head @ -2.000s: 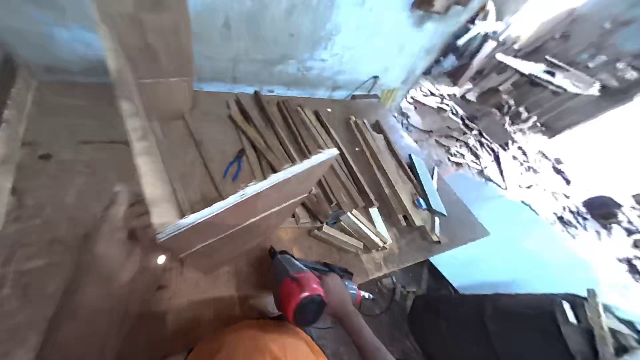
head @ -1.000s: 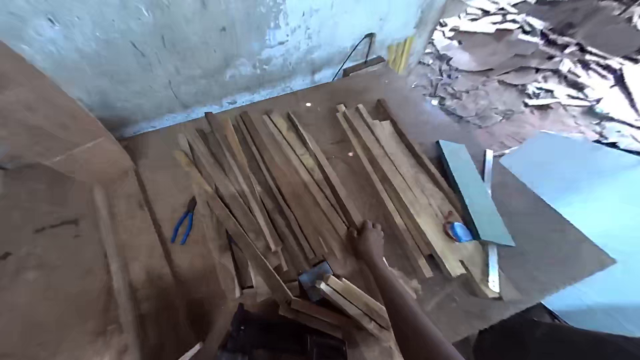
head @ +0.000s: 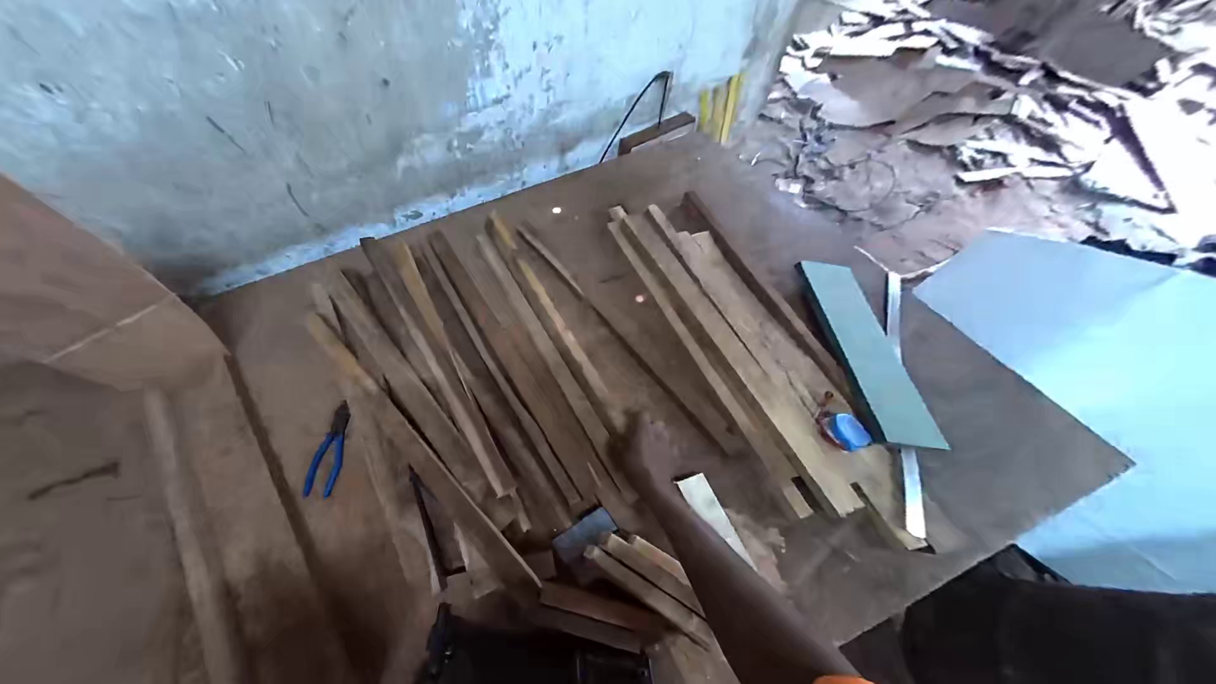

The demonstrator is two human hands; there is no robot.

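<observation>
My right hand reaches in from the bottom right and rests at the lower ends of several long wooden strips; its fingers are blurred, and whether they grip a strip cannot be told. Short wooden blocks and a small dark grey block lie just below and left of the wrist. Pliers with blue handles lie left of the strips. To the right, a blue round object sits on wider strips beside a green-grey board. My left hand cannot be made out.
A painted wall borders the work surface at the back. A large wooden panel stands at the left. A metal strip lies under the green-grey board. Scrap pieces cover the floor at the upper right, near a pale blue sheet.
Two seconds ago my right hand was by a red and black power tool; one second ago it was at the strips, where it remains. The view has shifted markedly.
</observation>
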